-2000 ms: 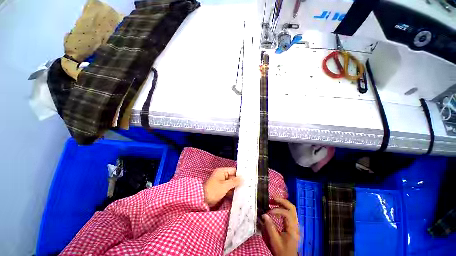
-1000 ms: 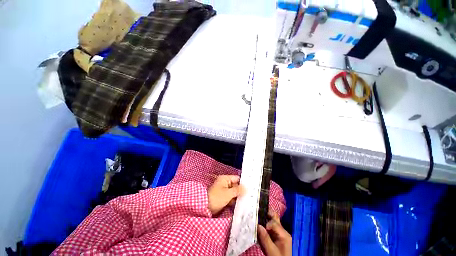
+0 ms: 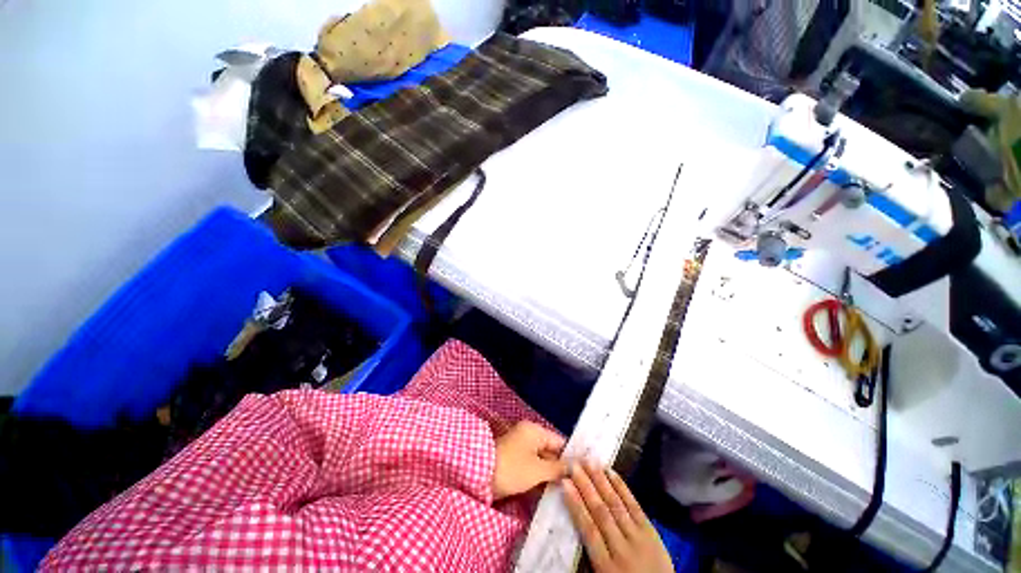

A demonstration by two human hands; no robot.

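Note:
A long white strip [image 3: 614, 405] lies against a narrow dark plaid band [image 3: 663, 364]. Both run from under the needle area of the white sewing machine [image 3: 842, 207] over the table's front edge to my lap. My left hand [image 3: 526, 460] pinches the white strip's left edge. My right hand [image 3: 614, 517] lies across the strip with its fingers extended and close together, its fingertips by my left fingers. The lower end of the strip runs out of the picture.
A pile of plaid panels [image 3: 420, 140] lies at the table's left, with tan dotted fabric [image 3: 381, 43] behind. Red and yellow scissors [image 3: 842, 336] lie right of the needle. A blue bin [image 3: 146, 313] with dark cloth stands lower left. Dark straps cross the table edge.
The view has turned, so the table now slants down to the right. My right hand has moved from the plaid band's edge onto the white strip, beside my left hand.

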